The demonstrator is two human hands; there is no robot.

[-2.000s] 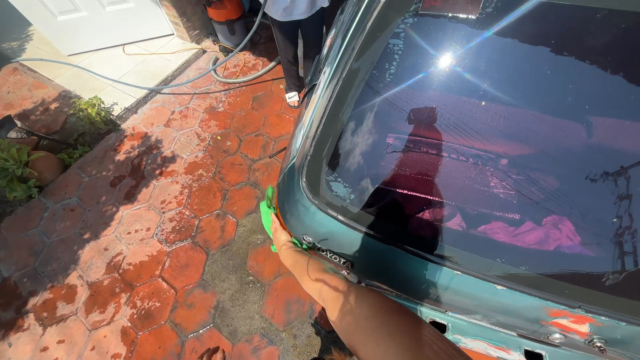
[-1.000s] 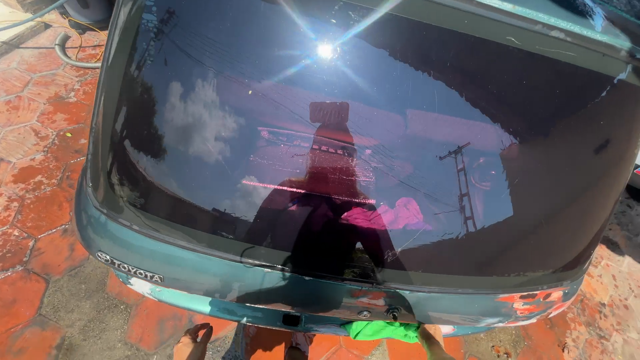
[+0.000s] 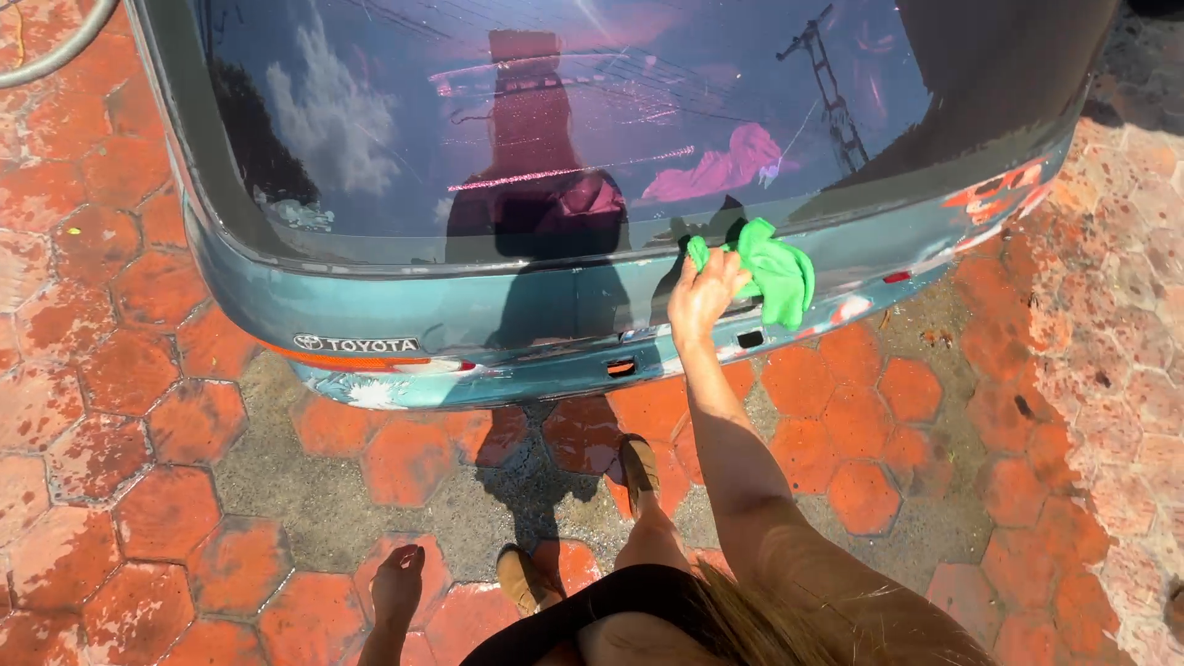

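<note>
Just below the rear window (image 3: 370, 166) of a teal Toyota, my right hand (image 3: 708, 291) grips a bright green cloth (image 3: 777, 273). The cloth lies bunched against the painted tailgate (image 3: 462, 301), partly hanging over its lower part. My left hand (image 3: 398, 583) hangs low over the paving, touching nothing; its fingers look loosely curled, and whether they are fully closed is unclear. A Toyota badge (image 3: 356, 343) sits at the tailgate's left. Pink fabric (image 3: 721, 166) shows behind or in the glass, among reflections.
Red hexagonal paving tiles (image 3: 166, 509) and bare concrete patches (image 3: 305, 490) lie under and behind the car. My feet in brown shoes (image 3: 640, 467) stand close to the bumper edge. A grey hose (image 3: 65, 60) curves at the upper left.
Two seconds ago the green cloth was at the tailgate's left corner; one second ago it was at the lower edge, right of centre. Now it is higher, against the panel. The view has shifted a lot.
</note>
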